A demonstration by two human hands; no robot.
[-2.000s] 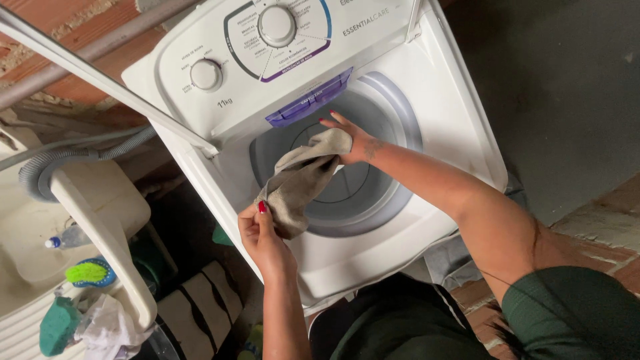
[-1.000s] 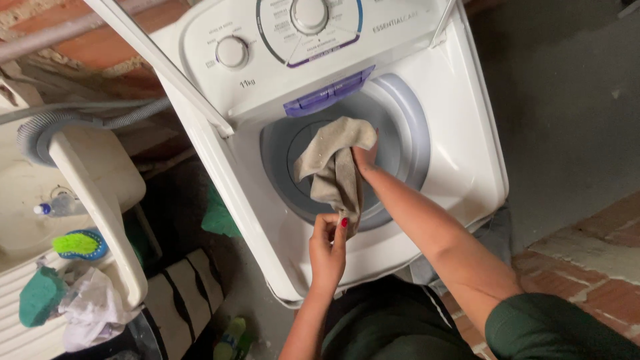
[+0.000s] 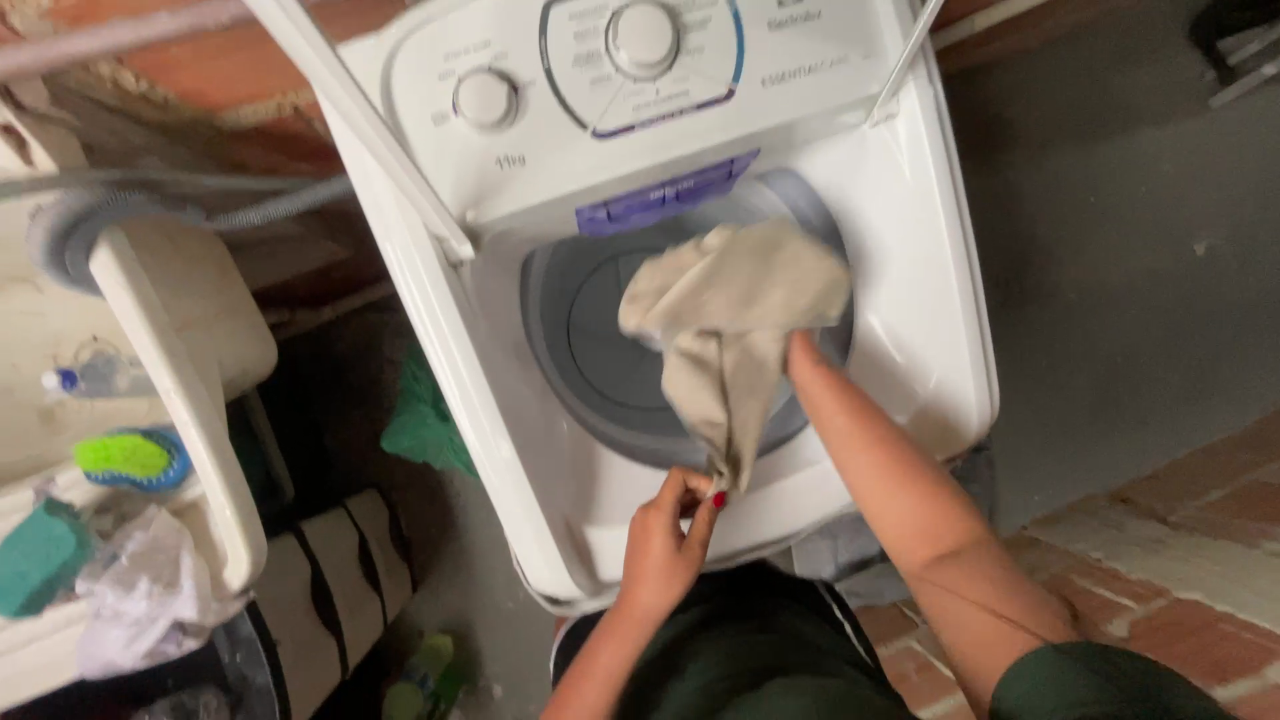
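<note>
A beige cloth garment [image 3: 735,300] hangs spread over the round drum opening [image 3: 610,340] of a white top-loading washing machine [image 3: 540,520]. My left hand [image 3: 680,535] pinches the garment's narrow lower end between thumb and fingers, near the front of the machine's top. My right hand [image 3: 802,350] is mostly hidden inside or behind the wider part of the cloth; only the wrist side shows, so its fingers cannot be made out. The cloth is blurred by motion.
The machine's raised lid edge [image 3: 370,130] and control panel [image 3: 560,90] are at the back. To the left, a laundry sink [image 3: 170,400] holds a plastic bottle [image 3: 110,377], a green and blue brush [image 3: 135,457], a teal sponge-like item [image 3: 45,555] and a whitish cloth [image 3: 150,590].
The garment, bunched and showing a dark patch two seconds ago, now hangs wider and looks beige. My left hand has moved from the drum's left side to its front, still holding the cloth.
</note>
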